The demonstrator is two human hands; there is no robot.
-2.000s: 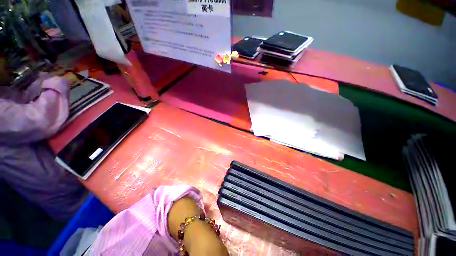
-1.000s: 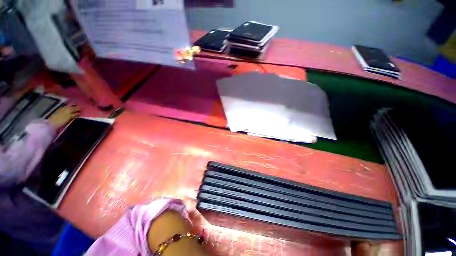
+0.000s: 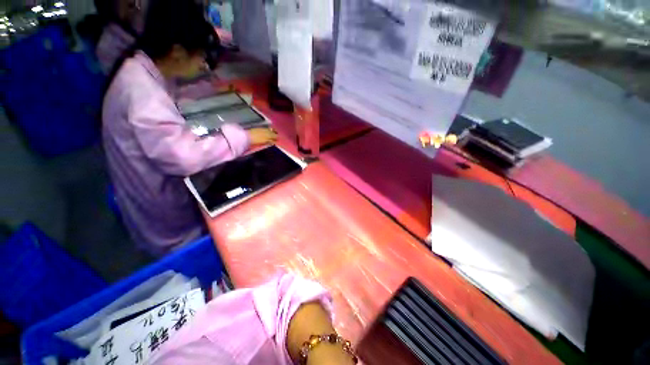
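Note:
A stack of black cases (image 3: 436, 329) stands on the red-pink bench at the lower right, seen from the side as parallel dark ridges and cut off by the bottom edge. My left forearm, in a pink sleeve with a beaded bracelet, enters at the bottom centre just left of the stack. My left hand is cut off below the bottom edge. My right hand is not in view.
A black case with white backing (image 3: 246, 180) lies at the bench's far left, beside a seated person (image 3: 153, 135). A blue bin (image 3: 43, 335) with papers is at the lower left. Loose white sheets (image 3: 513, 249), a hanging printed sheet (image 3: 399, 64) and shelf stacks (image 3: 509, 139) are right.
The view has swung left, bringing the seated person and blue bin into sight. The black stack now sits further right and is more cut off. The tall side stacks are out of view.

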